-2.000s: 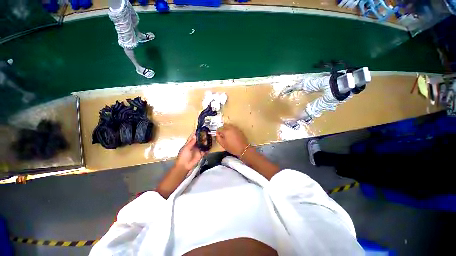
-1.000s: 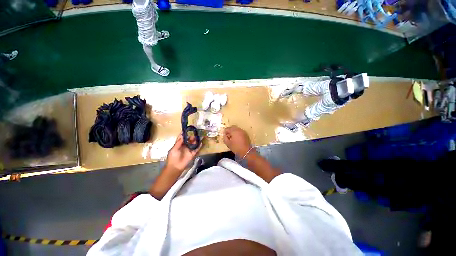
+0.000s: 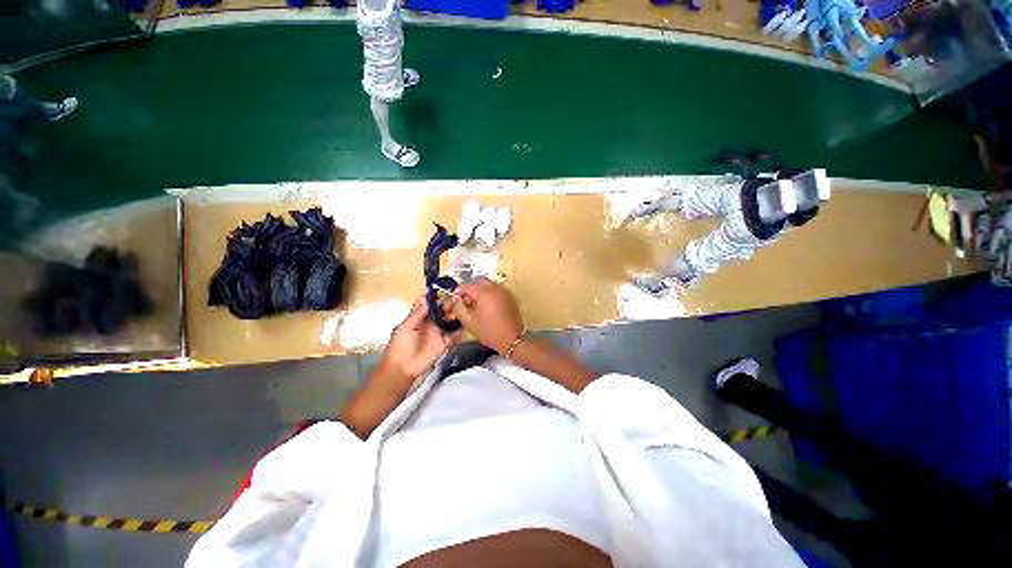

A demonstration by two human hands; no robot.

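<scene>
My left hand (image 3: 415,340) holds a black ring part (image 3: 434,266) over the bench's front edge, its curved tail pointing away from me. My right hand (image 3: 489,315) is at the ring's right side, fingertips together on a tiny pale piece (image 3: 446,292) against the ring. Small white parts (image 3: 485,224) lie in a cluster just beyond my hands. A shiny clear patch (image 3: 473,264) lies between the cluster and my right hand. The fingers partly hide the ring.
A black part heap (image 3: 277,266) lies left, beside the clear-panelled heating box (image 3: 89,300). Fitted figure bodies (image 3: 724,231) lie right. A figure lower body (image 3: 383,67) stands on the green conveyor (image 3: 577,105). A person's shoe (image 3: 737,372) shows at right, near blue bins (image 3: 899,388).
My right hand has moved left from the bench onto the ring, with a tiny pale piece. The ring has shifted slightly right since a second ago. The conveyor figure has moved right.
</scene>
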